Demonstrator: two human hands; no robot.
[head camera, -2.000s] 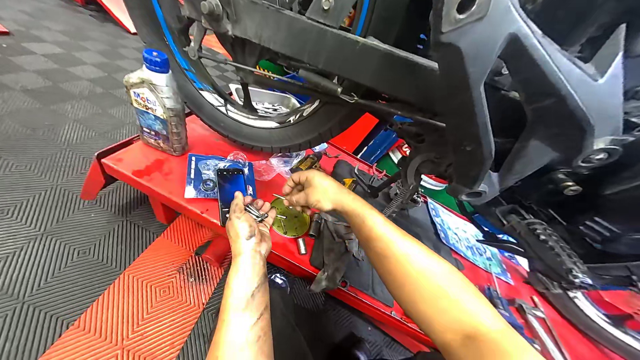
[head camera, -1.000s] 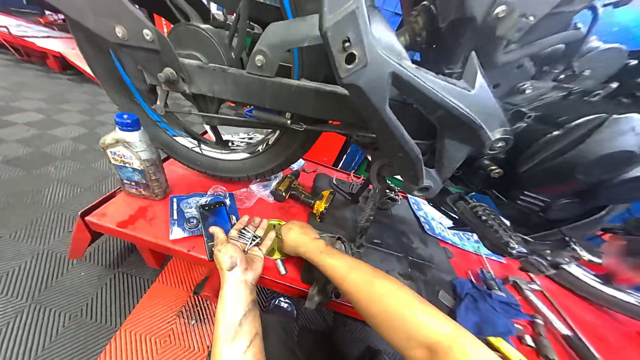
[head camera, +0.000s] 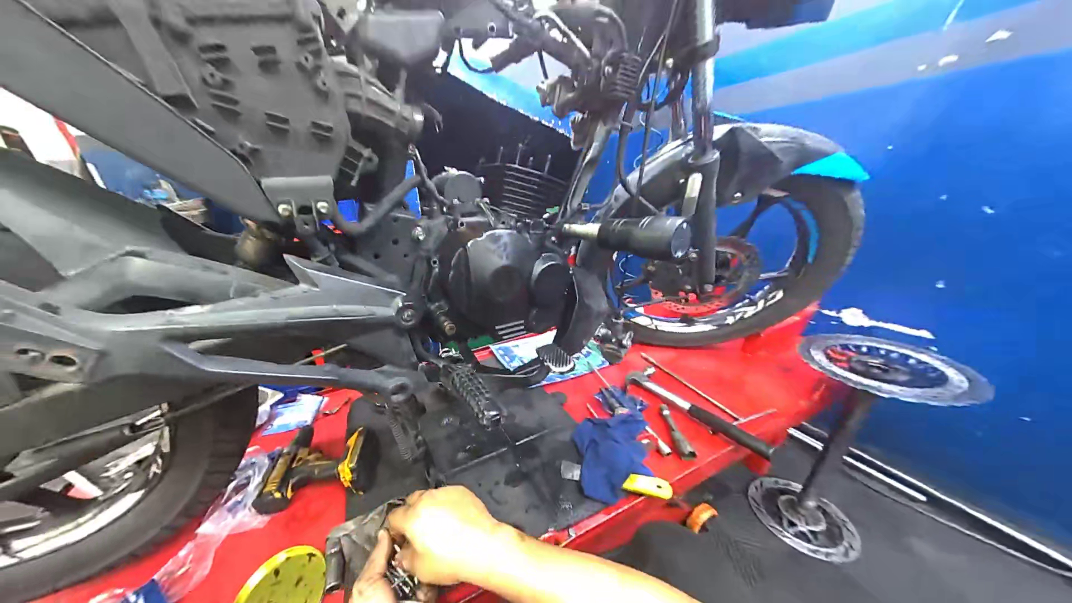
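Note:
At the bottom of the head view my left hand (head camera: 377, 578) is partly cut off by the frame edge and holds several small metal bolts (head camera: 402, 576). My right hand (head camera: 444, 536) is closed over the left palm, its fingertips at the bolts; what it pinches is hidden. A grey rag (head camera: 356, 536) lies just behind both hands. To their left is a round yellow-green dish (head camera: 285, 578). A yellow and black cordless power tool (head camera: 314, 471) lies farther back. Above stands a black motorcycle (head camera: 502, 276) on the red lift table (head camera: 712, 368).
A blue cloth (head camera: 605, 456), a yellow-handled item (head camera: 647, 486), a long black-handled tool (head camera: 720, 423) and a socket tool (head camera: 677, 431) lie to the right. A stand made with brake discs (head camera: 892, 368) is beside the lift. Clear plastic wrap (head camera: 226, 502) lies near the rear wheel (head camera: 201, 469).
The view has swung far right to the engine and front wheel. The left palm, spread with bolts a second ago, is now largely covered by my right hand.

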